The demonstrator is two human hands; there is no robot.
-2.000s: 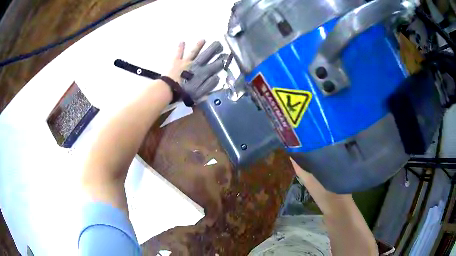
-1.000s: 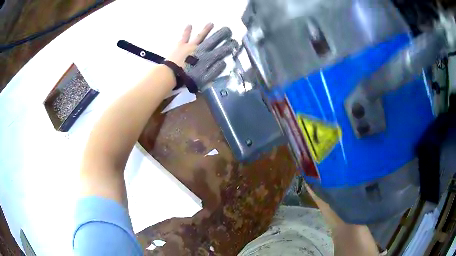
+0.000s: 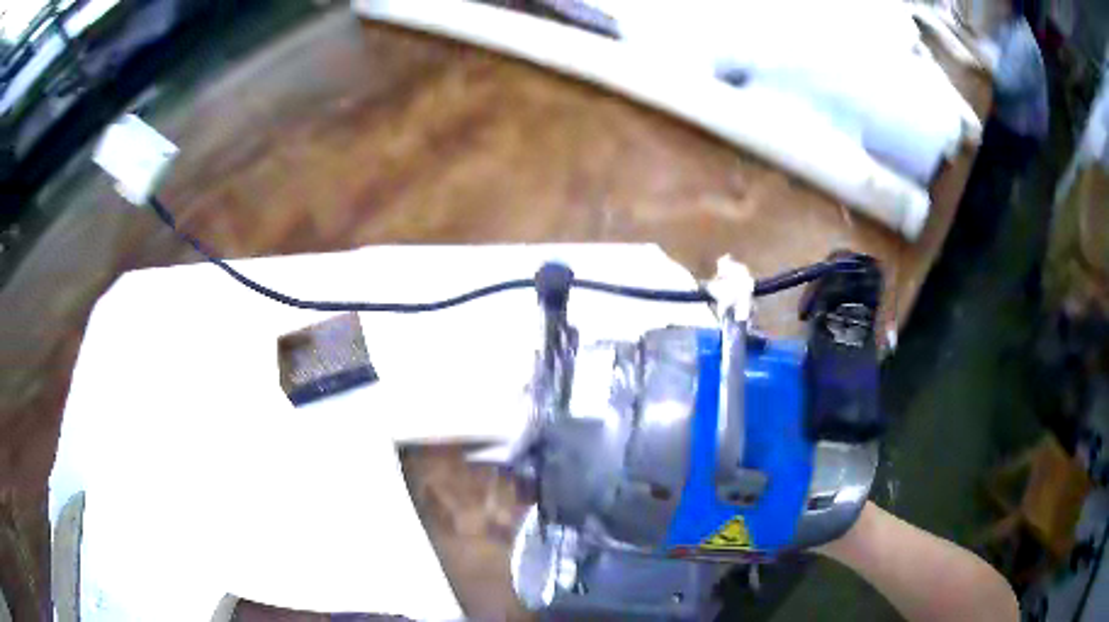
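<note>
The cutting machine (image 3: 760, 377), with a blue and grey motor housing and a yellow warning triangle, stands right of centre. Its grey base plate (image 3: 645, 586) shows at the bottom edge. The white layered stack (image 3: 243, 486) lies to its left, with a gap of brown table beside the machine. My right forearm reaches in from the lower right behind the motor housing; the hand itself is hidden by the machine. My left hand is out of the picture. The frame is somewhat blurred.
A weight box (image 3: 326, 360) rests on the stack. A black cable (image 3: 414, 306) runs from the machine across the stack to a white block (image 3: 136, 158) at the upper left. White rolls and sheets (image 3: 778, 109) lie at the table's far edge. The brown table (image 3: 511, 158) shows between.
The view has swung up and back, so the machine looks smaller and the far table shows. My gloved left hand has gone out of the picture.
</note>
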